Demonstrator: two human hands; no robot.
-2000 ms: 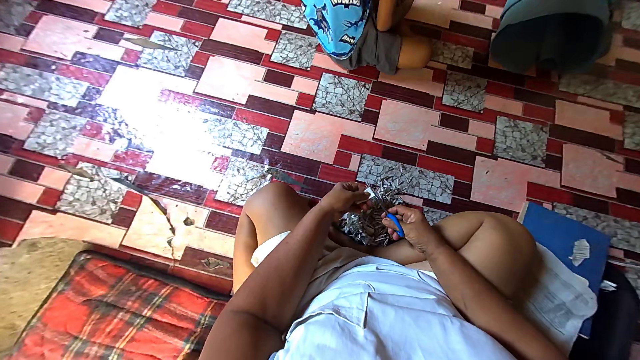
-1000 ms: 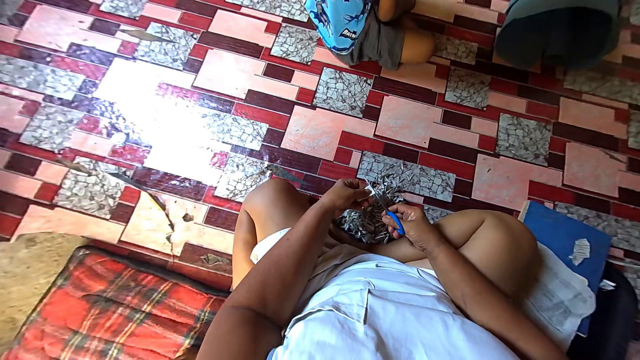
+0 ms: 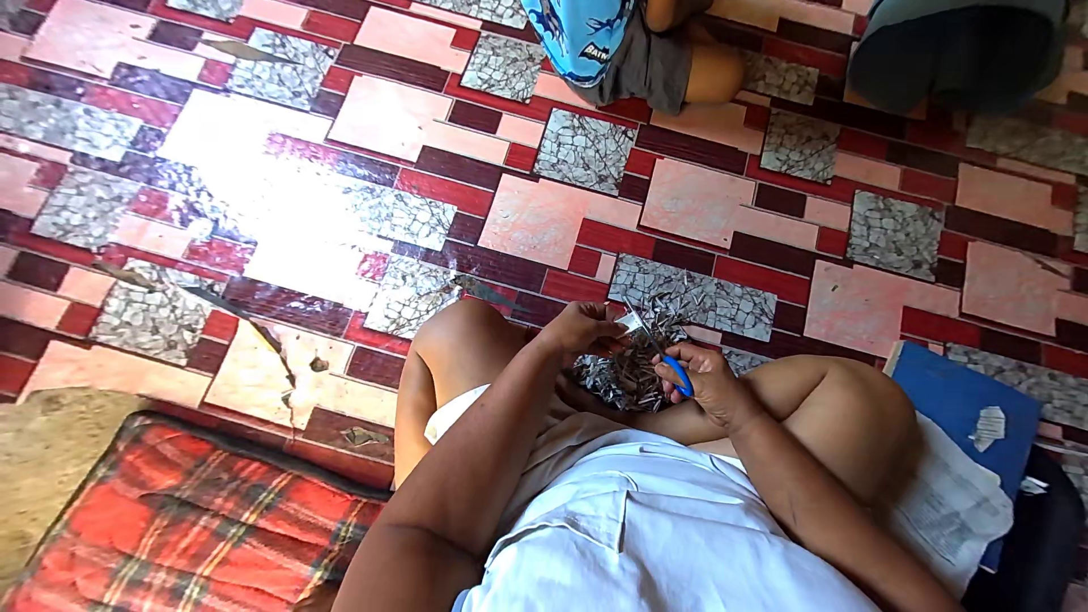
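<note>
My left hand [image 3: 586, 330] pinches a small pale strip of paper [image 3: 630, 322] between thumb and fingers. Blue-handled scissors [image 3: 677, 374] are in my right hand [image 3: 701, 382], their blades pointing up and left to the strip. Whether the blades are apart or together is too small to tell. Beneath and beyond both hands, between my folded legs, lies a heap of thin cut strips [image 3: 633, 374], grey and brown; some reach onto the patterned floor.
Right of my knee lie a blue folder [image 3: 969, 408] with a pale scrap [image 3: 988, 427] on it and printed paper [image 3: 952, 501]. A red plaid cushion [image 3: 195, 518] is at lower left. Another person [image 3: 663, 59] sits at the top, near a dark container [image 3: 956, 59].
Both hands stay over the heap, the left with the pale strip and the right with the scissors. The other person at the top has shifted slightly.
</note>
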